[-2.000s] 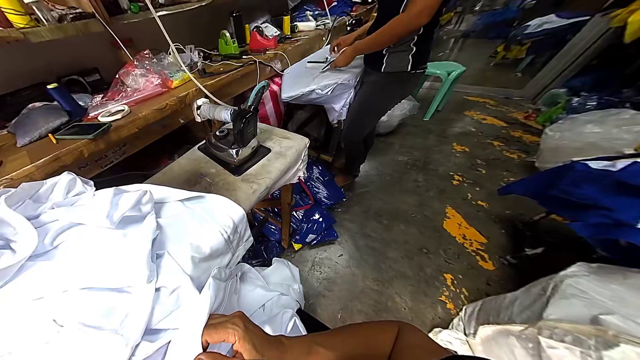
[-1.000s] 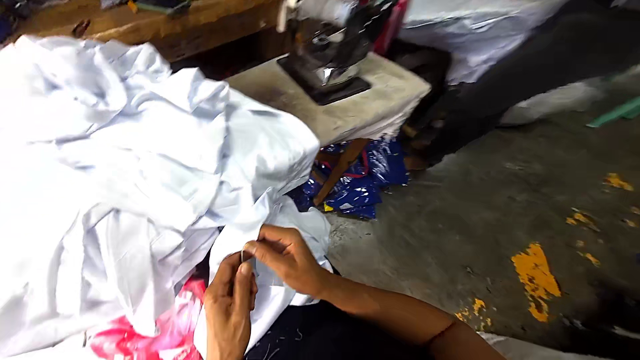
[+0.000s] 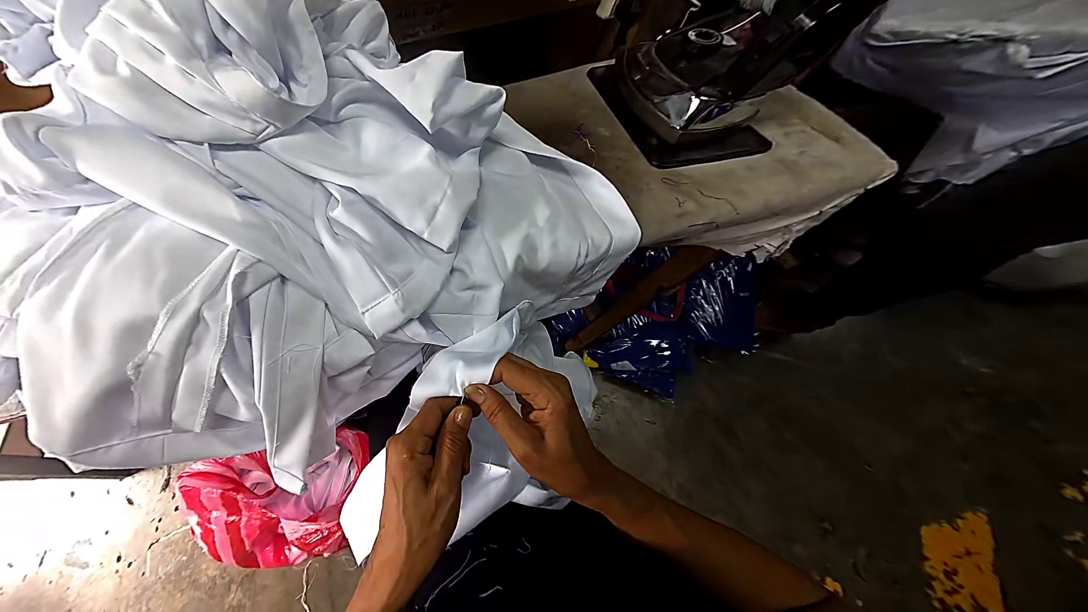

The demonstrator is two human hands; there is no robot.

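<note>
White fabric garments (image 3: 280, 221) lie in a large crumpled heap at the left and centre. One white piece (image 3: 476, 353) hangs from the heap toward my lap, and both hands are at its edge. My left hand (image 3: 427, 476) pinches this cloth between thumb and fingers. My right hand (image 3: 544, 425) pinches it too, its thumb tip almost touching the left one. A small thin dark thing shows between the fingertips; what it is I cannot tell.
A steam iron (image 3: 697, 85) stands on a black rest on the cloth-covered board (image 3: 816, 161). Plastic-wrapped blue packets (image 3: 718, 302) lie beneath. A red and pink plastic bag (image 3: 246, 510) sits on the floor at lower left. More white cloth (image 3: 977, 76) hangs at upper right.
Two seconds ago only one hand showed, low at the cloth; now both hands meet at its edge. The view has swung down and closer to the heap.
</note>
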